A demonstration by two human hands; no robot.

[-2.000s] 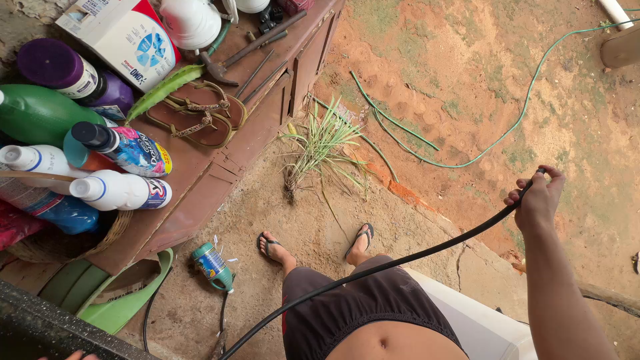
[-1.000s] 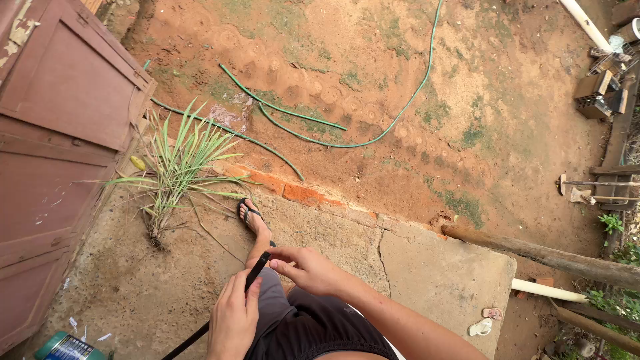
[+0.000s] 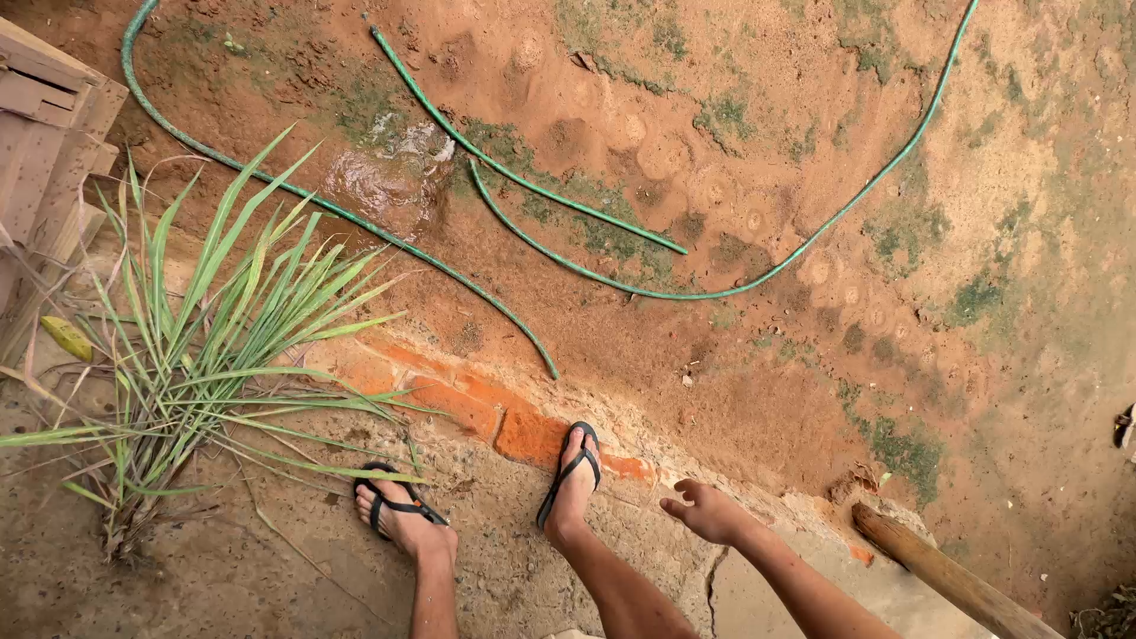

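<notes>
My right hand [image 3: 706, 512] reaches in at the lower right with its fingers apart and nothing in it. It hangs to the right of my right foot in a black flip-flop [image 3: 568, 475]. My left hand is out of view, and so is the black hose. On the red soil beyond my feet lie separate lengths of green garden hose: a long curved one [image 3: 661, 295], a short one [image 3: 532, 185] and one [image 3: 399, 241] that runs past a puddle [image 3: 395, 173] and ends near the brick edging.
A clump of long-leaved grass [image 3: 191, 382] lies on the concrete at the left, beside a wooden structure [image 3: 44, 169]. Orange bricks [image 3: 528, 435] line the concrete's edge. A wooden pole [image 3: 950, 568] lies at the lower right, and a crack [image 3: 713, 586] crosses the concrete.
Both hands were together at the black hose's end a second ago; now only my right hand shows, without it. The view has moved closer to the green hoses.
</notes>
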